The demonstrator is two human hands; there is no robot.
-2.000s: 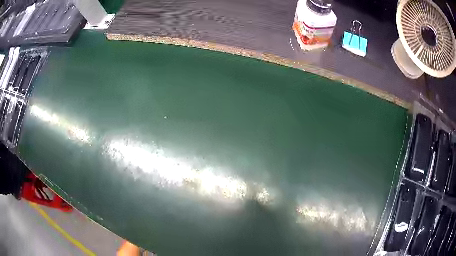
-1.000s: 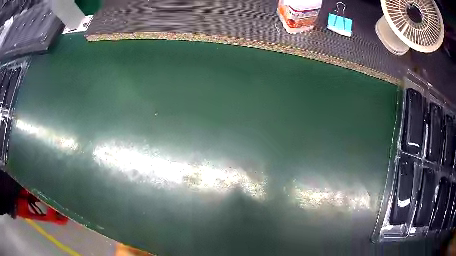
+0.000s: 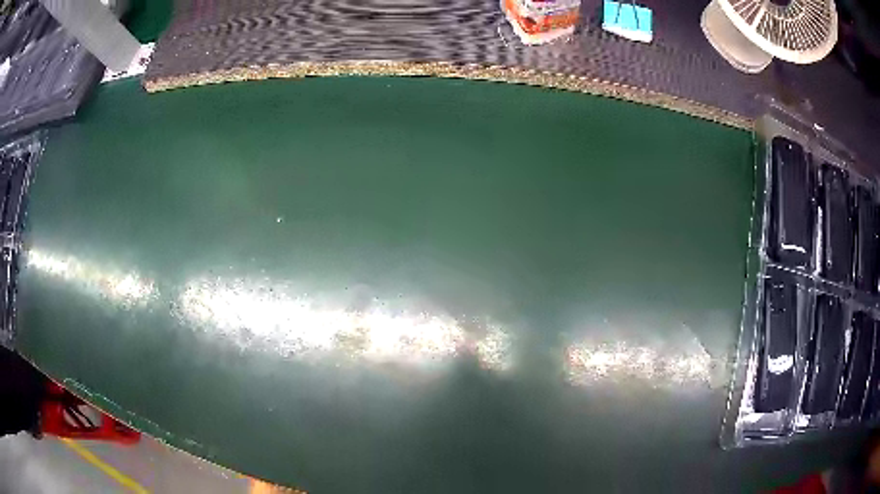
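Note:
No hand of mine is clearly in view. The green bench (image 3: 386, 193) fills the middle of the view, with a bright band of glare across it. A clear blister tray (image 3: 732, 405) with black phone cases (image 3: 790, 203) in two rows lies at the right, cut off by the picture's edge. Another tray of dark cases (image 3: 12, 207) shows at the far left edge, mostly cut off.
A grey shelf (image 3: 405, 37) runs along the back. On it stand a bottle with an orange-red label (image 3: 541, 17), a light-blue binder clip (image 3: 628, 19) and a cream fan (image 3: 780, 24). Stacked dark trays (image 3: 43, 72) lie upper left. A red stool (image 3: 82, 417) stands lower left.
The view has shifted, so the bottle, clip and fan sit higher and further left, and are partly cut off. The right tray also appears further left and higher. No object has clearly moved on the bench.

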